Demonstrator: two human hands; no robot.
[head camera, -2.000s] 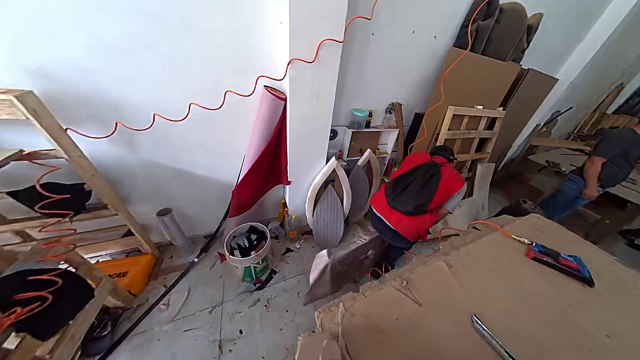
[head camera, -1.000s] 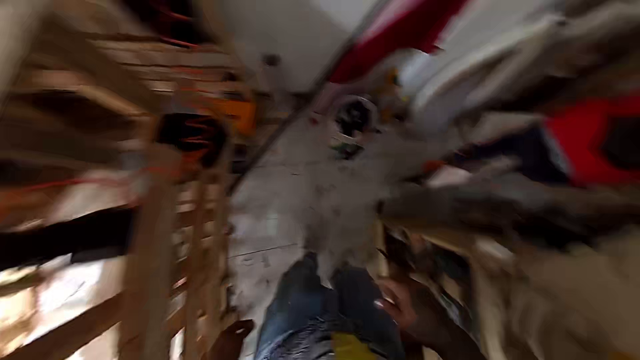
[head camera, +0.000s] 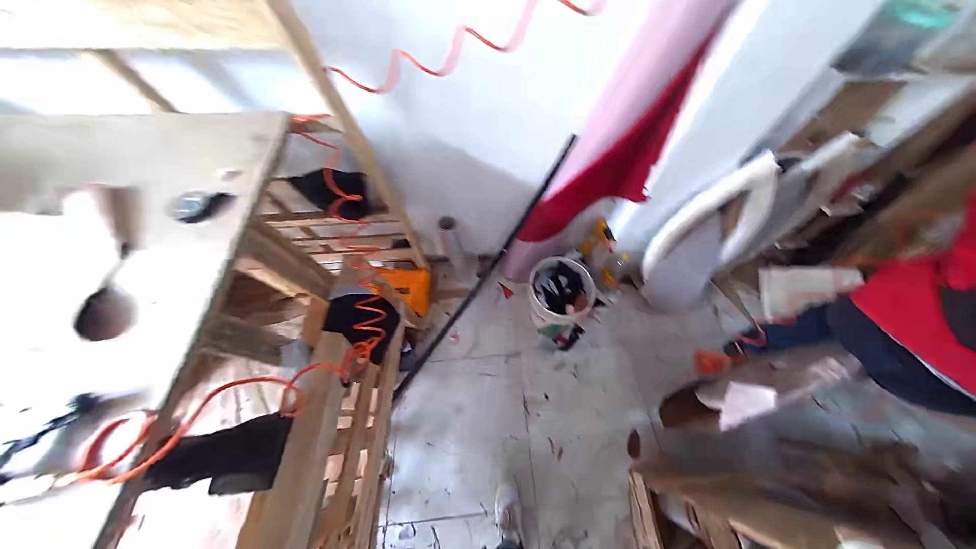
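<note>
Neither my left hand nor my right hand is in view. A worktable (head camera: 221, 305) with a pale top fills the left side, and its surface is blurred. On it lie a small dark round object (head camera: 107, 313) and part of a coiled orange air hose (head camera: 221, 396). The hose hangs in loops over the table's edge and along a wooden frame. Pieces of black fabric (head camera: 244, 454) hang at the wooden frame (head camera: 366, 427). The tip of a shoe (head camera: 506, 507) shows at the bottom middle.
A white bucket (head camera: 537, 309) with dark scraps stands by the wall, near a long black strip (head camera: 473, 297) and a roll of red fabric (head camera: 663, 137). An orange case (head camera: 412, 290) sits beside the frame. At right, a person in red (head camera: 915, 313) bends over. Another table (head camera: 732, 488) stands at lower right.
The view has swung toward the worktable at left. Both hands, in sight at the bottom one second ago, are out of the frame now.
</note>
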